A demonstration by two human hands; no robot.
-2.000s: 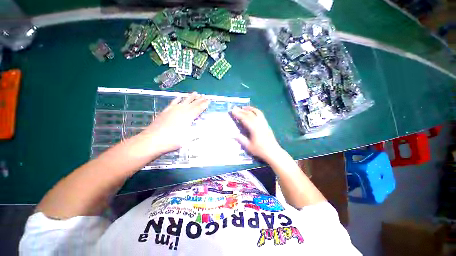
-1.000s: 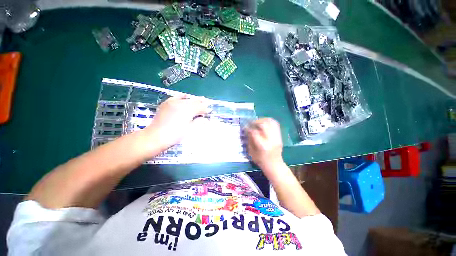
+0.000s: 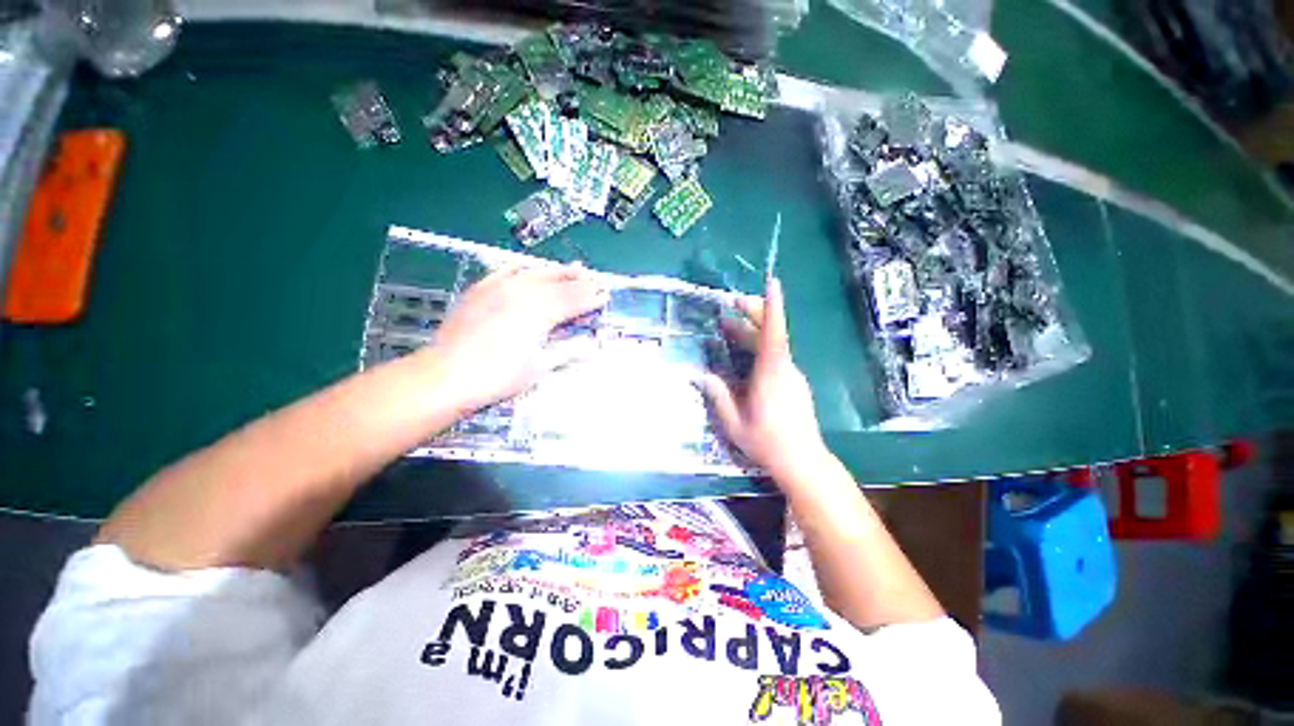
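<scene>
A clear compartmented sheet (image 3: 402,264) lies flat on the green tabletop in front of me, with pieces in its left cells and strong glare over its middle. My left hand (image 3: 518,329) rests on the sheet left of its middle, fingers near the top edge, thumb apart. My right hand (image 3: 766,390) is at the sheet's right end, thumb apart from the index finger. A thin pale strip (image 3: 773,250) rises upright at its fingertips; whether it is gripped is unclear. A loose heap of green circuit boards (image 3: 589,135) lies beyond the sheet.
A clear bag or tray of dark silvery pieces (image 3: 944,270) lies at the right. One small board (image 3: 366,114) lies left of the heap. An orange rectangle (image 3: 64,227) is at far left. Blue (image 3: 1050,557) and red (image 3: 1171,496) stools stand beyond the bench's right edge.
The sheet and bench items appear shifted right in the view. My right hand has gone from curled to more extended, with a thin strip now at its fingertips. My left hand stays on the sheet.
</scene>
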